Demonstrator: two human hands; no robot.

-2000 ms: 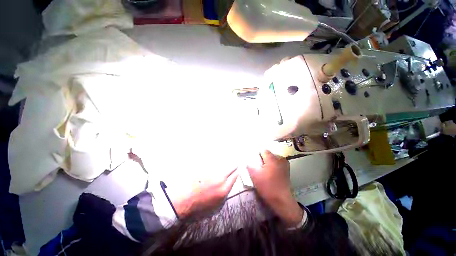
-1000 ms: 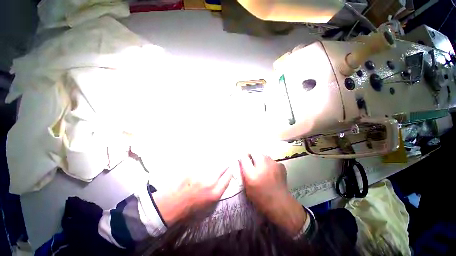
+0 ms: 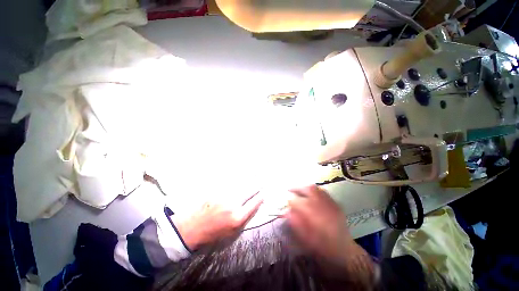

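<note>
A white fabric piece [image 3: 272, 209] lies at the front of the machine table, mostly washed out by the lamp glare. My left hand [image 3: 219, 223] lies on it with the fingers pointing right. My right hand [image 3: 318, 219] is blurred, right of the left hand, with its fingertips near the piece. Whether either hand grips it is hidden by glare. The cream sewing machine head [image 3: 355, 102] stands above right of my hands. The needle area is lost in the glare.
A pile of cream fabric [image 3: 91, 136] covers the table's left side. Black-handled scissors [image 3: 405, 207] lie right of my hands. The lamp shade [image 3: 293, 14] hangs over the back. A yellow parts box [image 3: 457, 167] stands at the right, and cream fabric [image 3: 441, 244] hangs at the front.
My right hand has moved slightly right and down and is now blurred. My left hand stays nearly in place. The view has shifted, so the lamp shade and machine appear moved.
</note>
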